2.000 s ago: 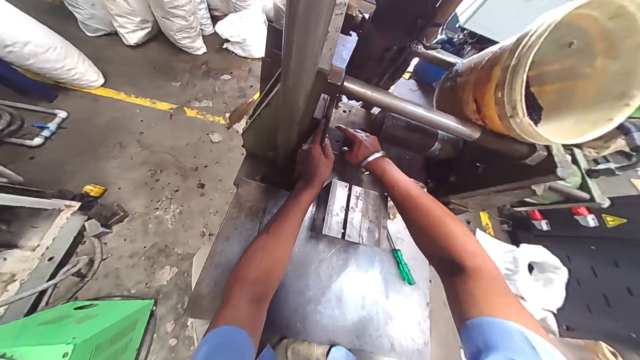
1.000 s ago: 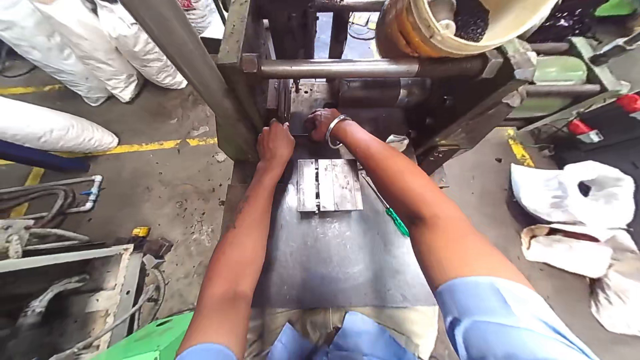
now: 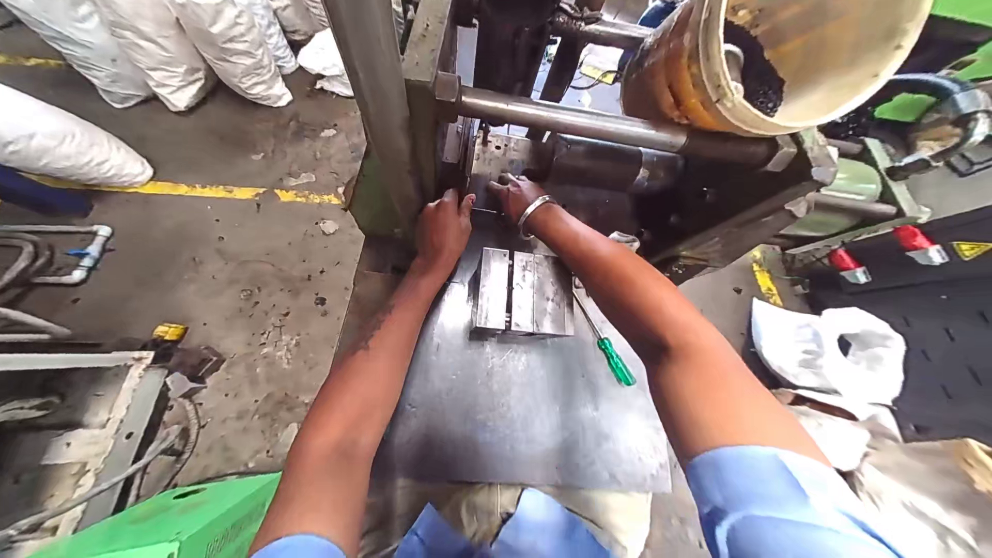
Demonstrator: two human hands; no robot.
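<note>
Both of my arms reach forward over a flat metal plate into a machine frame. My left hand is at the inner side of the machine's left upright, its fingertips against dark metal parts there; whether it grips one I cannot tell. To its right, my right hand, with a metal bangle at the wrist, has its fingers bent near the machine's bed; a thin rod or wire shows between the hands. Nearer to me a steel block with a slot lies on the plate. Beside it rests a screwdriver with a green handle.
A steel tie bar crosses above my hands. A stained bucket holding dark material stands at the upper right. White sacks are at the upper left, a green box at the lower left, white cloth-like material at the right.
The view has shifted. My left hand, higher up against the upright two seconds ago, is now lower beside it. The block and screwdriver remain on the plate.
</note>
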